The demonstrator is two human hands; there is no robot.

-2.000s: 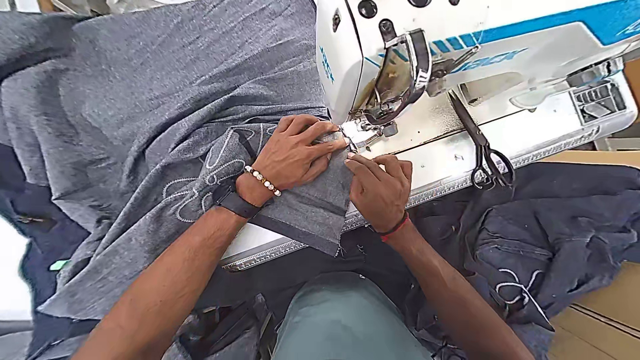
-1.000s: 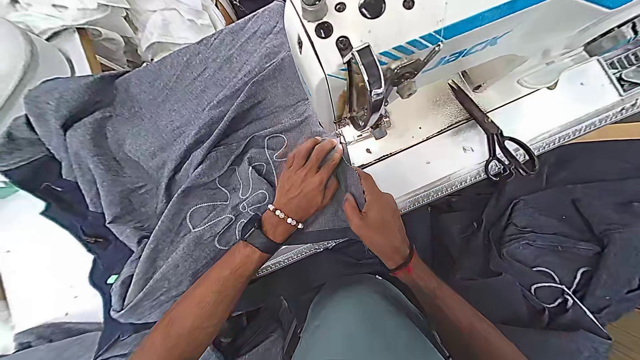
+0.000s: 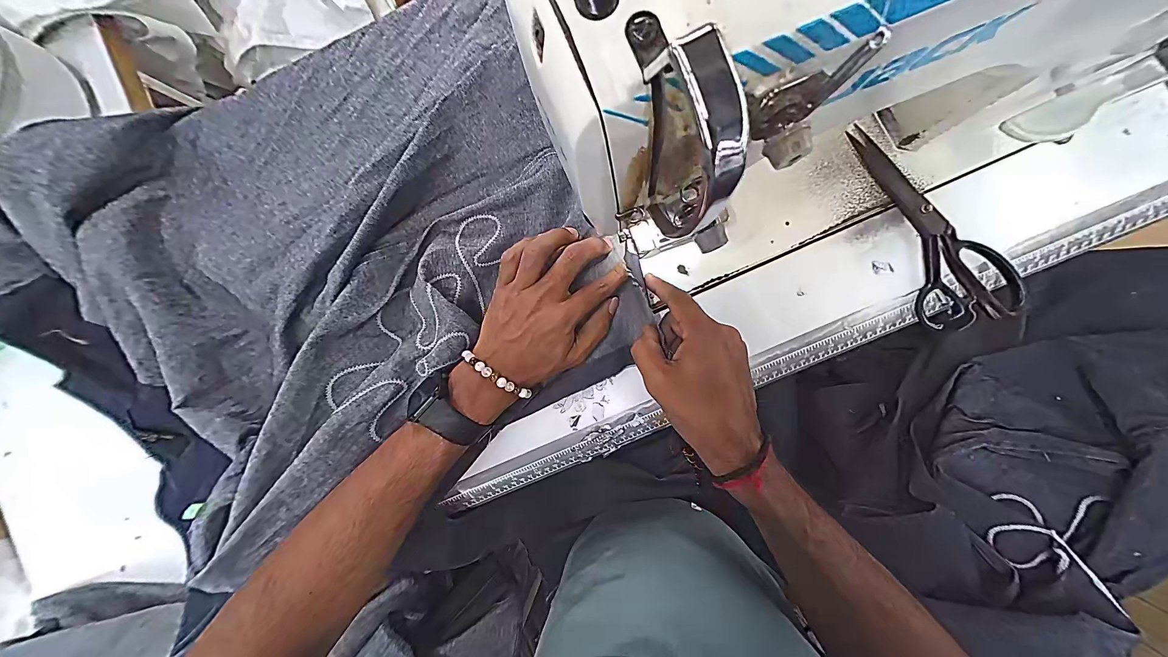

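Note:
Grey fabric [image 3: 301, 173] spreads over the left of the machine bed, a loose white cord [image 3: 424, 310] lying in curves on top. My left hand [image 3: 547, 310] presses flat on this fabric, its fingertips just left of the presser foot [image 3: 639, 235] of a white and blue Jack sewing machine [image 3: 584, 109]. My right hand [image 3: 698, 374] pinches the fabric's folded right edge between thumb and index finger, just in front of the foot. The needle tip is too small to make out. Black-handled fabric shears [image 3: 940, 224] rest on the bed to the right, blades slightly apart.
A measuring tape strip [image 3: 821, 342] runs along the table's front edge. Dark garments [image 3: 1049, 438] with a white drawcord lie at the lower right, below the table. White cloth items [image 3: 283, 36] are heaped at the upper left. My knee is below the table edge.
The grey fabric's lower edge has moved up toward the machine, baring more of the table front. Both hands remain by the presser foot on the fabric. The view has shifted.

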